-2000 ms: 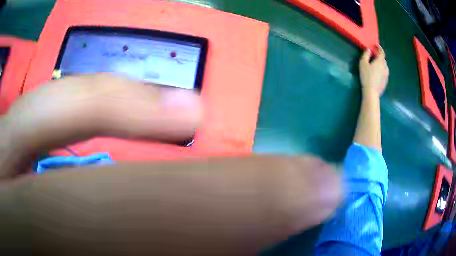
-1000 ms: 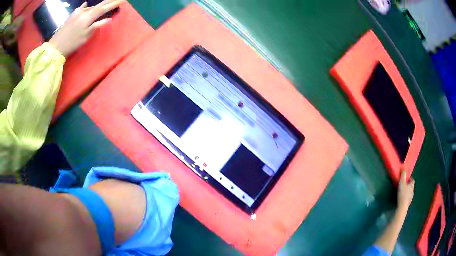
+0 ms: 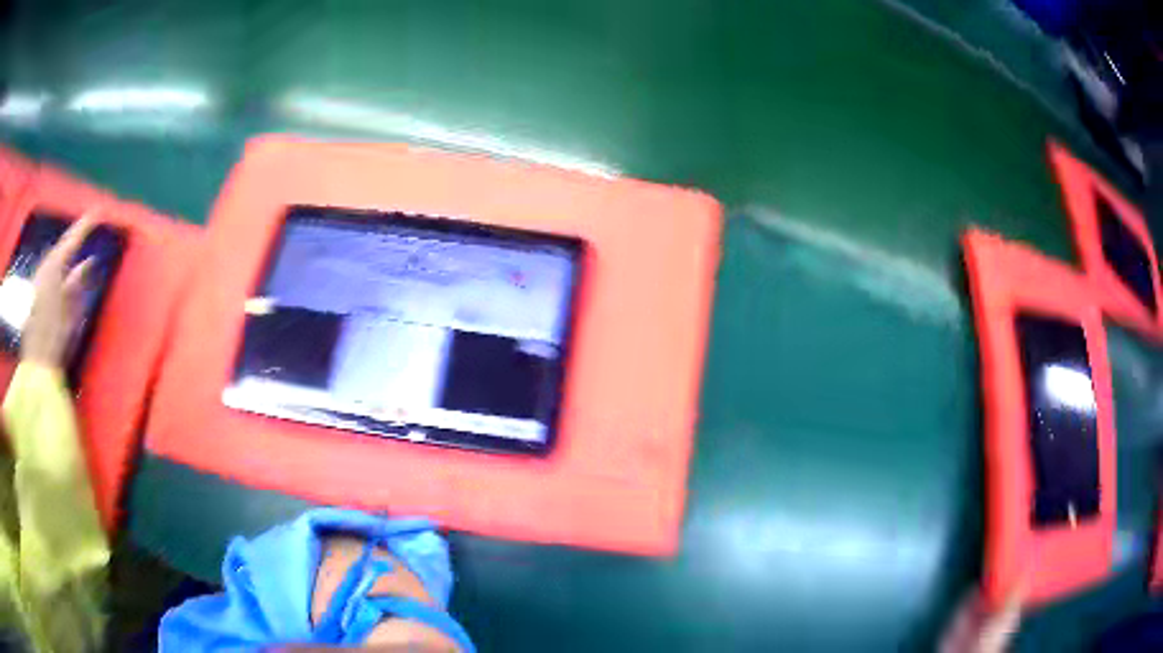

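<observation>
A tablet (image 3: 411,329) lies on an orange-red foam pad (image 3: 631,383) in front of me. Its lit, blurred screen shows a pale area with two dark blocks; a small pale tab is on its left edge. Only my left wrist, with a blue band and light blue sleeve (image 3: 274,587), shows at the bottom edge; the hand is out of the picture. My right hand (image 3: 985,625), blurred and cut off, holds the lower edge of another foam pad (image 3: 1001,447) at the right. A dark tablet (image 3: 1062,415) with a bright reflection lies on that pad.
At the left, a person's yellow sleeve (image 3: 51,498) and hand reach over a tablet on a foam pad (image 3: 160,274) beside the middle one. Another pad with a dark tablet (image 3: 1125,249) lies at the far right. The green line surface (image 3: 816,421) runs beneath the pads.
The view has turned, so the middle tablet appears nearly level and further left. My left forearm has dropped mostly below the picture. My right hand and its pad appear lower.
</observation>
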